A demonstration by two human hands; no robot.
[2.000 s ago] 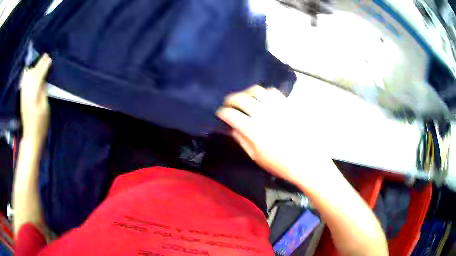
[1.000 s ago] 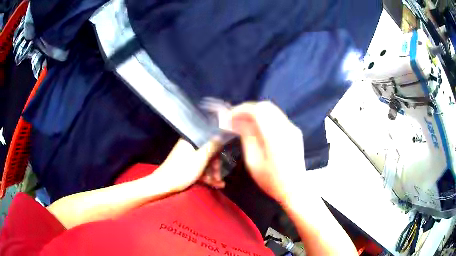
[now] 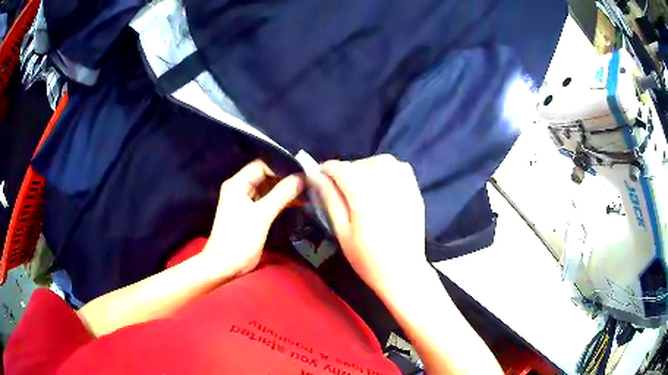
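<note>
Dark navy trousers (image 3: 307, 66) spread over the table and lap. A pale grey-white strip (image 3: 209, 97) runs along their opened edge from upper left down to my hands, with a dark band across it. My left hand (image 3: 253, 205) holds the edge between thumb and fingers at the centre. My right hand (image 3: 373, 209) is beside it, gripping the pale strip's near end. The fingertips nearly meet, and the cloth between them is partly hidden. A smoother, brighter blue rounded panel (image 3: 454, 124) lies on the navy cloth to the right.
A white sewing machine (image 3: 622, 190) with a blue stripe and "JACK" lettering stands at the right on a white table (image 3: 505, 293). A red-orange lattice crate (image 3: 26, 212) is at the left, with dark and grey cloth near it. Cords hang at the lower right.
Since one second ago, my left hand has moved slightly left and up, and its fingers now pinch the edge. The strip is turned narrower near my hands. Earlier, my hands were far apart along the navy edge.
</note>
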